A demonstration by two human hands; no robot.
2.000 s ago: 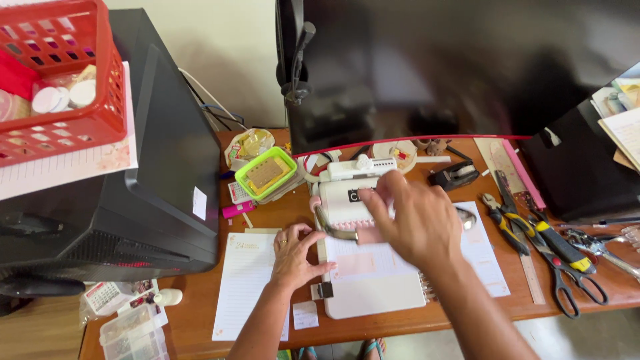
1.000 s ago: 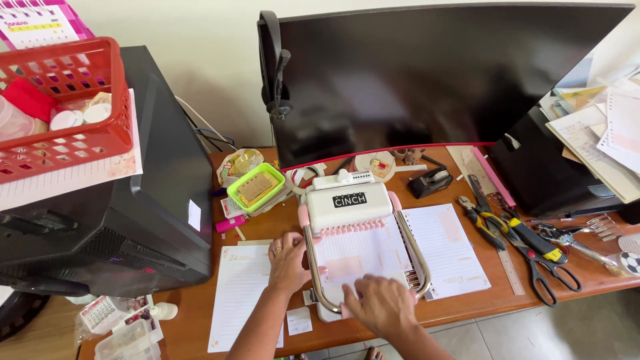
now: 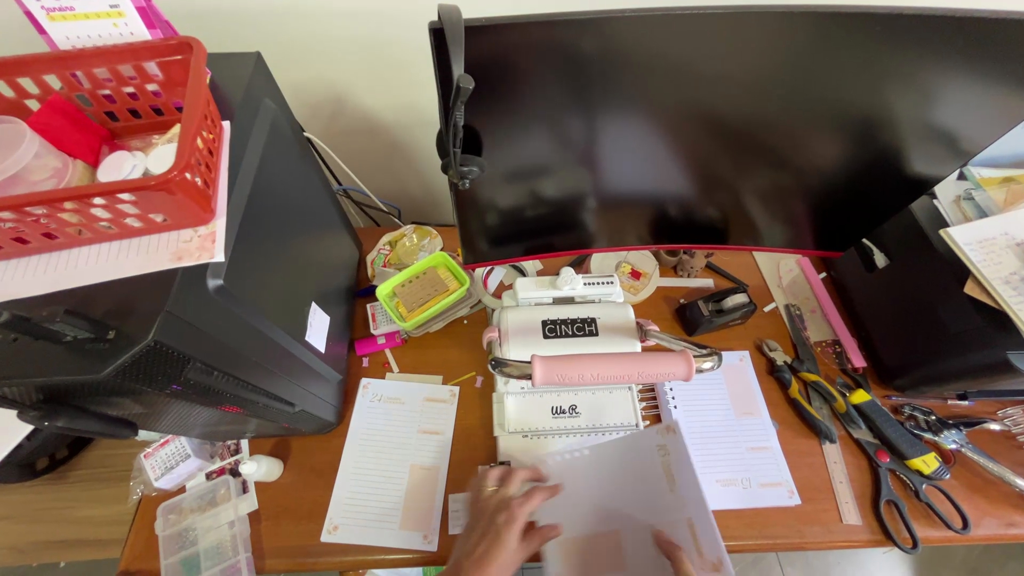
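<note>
A white binding machine point(image 3: 566, 328) stands mid-desk, its pink-gripped metal handle point(image 3: 613, 369) lying across the front above a ruler strip. Printed sheets point(image 3: 632, 488) with punched holes along one edge lie tilted before it. At their lower right, my right hand point(image 3: 674, 554) holds them, with only a finger or thumb showing. My left hand point(image 3: 512, 516) is at their left edge, fingers spread; whether it touches them is unclear. One lined page point(image 3: 392, 464) lies left of the machine. Right of it, punched lined pages point(image 3: 732, 440) lie beside wire loops point(image 3: 649, 402).
A computer tower point(image 3: 272, 240) carries a red basket point(image 3: 188, 184). Behind the machine stands a curved monitor point(image 3: 680, 144). Right are pliers point(image 3: 800, 392), scissors point(image 3: 884, 472), a utility knife point(image 3: 892, 428) and a tape dispenser point(image 3: 716, 310). A green tray point(image 3: 384, 300) and a clear organizer box point(image 3: 204, 528) lie left.
The handle, upright over the sheets one second ago, now lies across the machine's front. The punched sheets have come out toward me, and my hands have moved down toward the desk's front edge.
</note>
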